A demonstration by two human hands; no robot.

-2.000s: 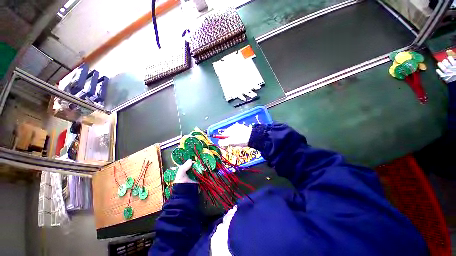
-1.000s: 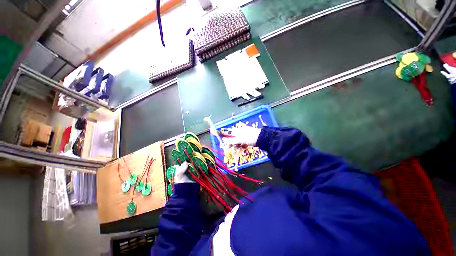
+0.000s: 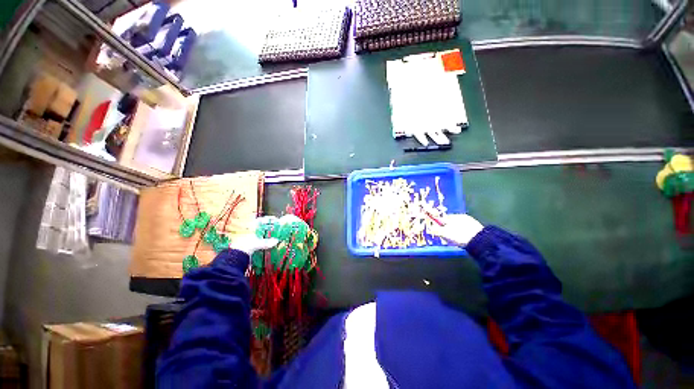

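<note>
My left hand (image 3: 255,243), in a white glove, lies against the left side of a bunch of green round circuit boards (image 3: 289,241) at the bench's front edge. Its grip is unclear. Red lead wires hang from the bunch towards me, and more red wires stand out behind it. My right hand (image 3: 460,229), also gloved, is over the right side of the blue tray (image 3: 352,220). A small red tool part, which looks like the cutters' handle (image 3: 435,219), shows at its fingertips; the rest is hidden. Small cream-white parts (image 3: 388,216) are heaped in the tray.
A cardboard sheet (image 3: 156,232) with several wired boards is at left. White papers (image 3: 426,95) with gloves and an orange corner lie behind the tray. Studded racks (image 3: 308,34) stand at the back. Another board bunch (image 3: 676,182) is at far right. A cardboard box (image 3: 95,357) stands lower left.
The view has turned and shifted. The board bunch has gone from being held fanned beside the tray to the bench's front edge, left of the tray. My right hand has moved to the tray's right side.
</note>
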